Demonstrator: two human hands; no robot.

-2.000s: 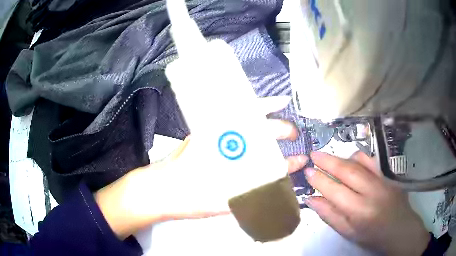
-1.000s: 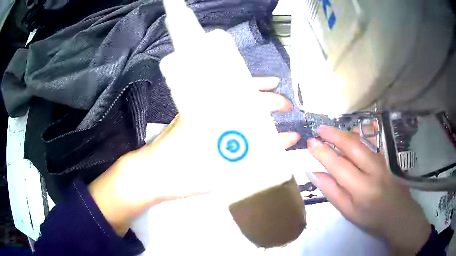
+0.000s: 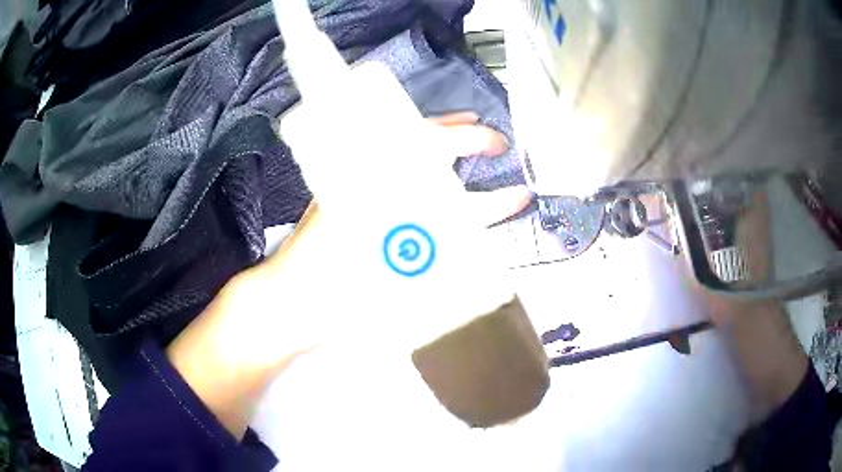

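The dark grey and black garment cloth (image 3: 185,138) lies bunched at left; its paler grey part reaches toward the sewing machine head (image 3: 665,101). My left hand (image 3: 254,318) is on this cloth beside the needle area, two fingers apart at its edge. The overexposed machine lamp (image 3: 369,175) hides most of this hand. My right hand (image 3: 746,309) is blurred at right, its fingers hidden behind the bent metal frame and machine head. The needle plate (image 3: 568,226) is uncovered. The needle tip and presser foot are not clear.
The lamp's brown end (image 3: 485,364) hangs low over the white table (image 3: 628,396). The bent metal frame (image 3: 706,263) stands right of the needle area. A ribbed pale knob (image 3: 729,264) shows inside it. More black cloth (image 3: 83,37) lies at the far left.
My right hand has left the cloth edge and moved right and up behind the frame. The cloth and my left fingers have shifted up and left, off the needle plate.
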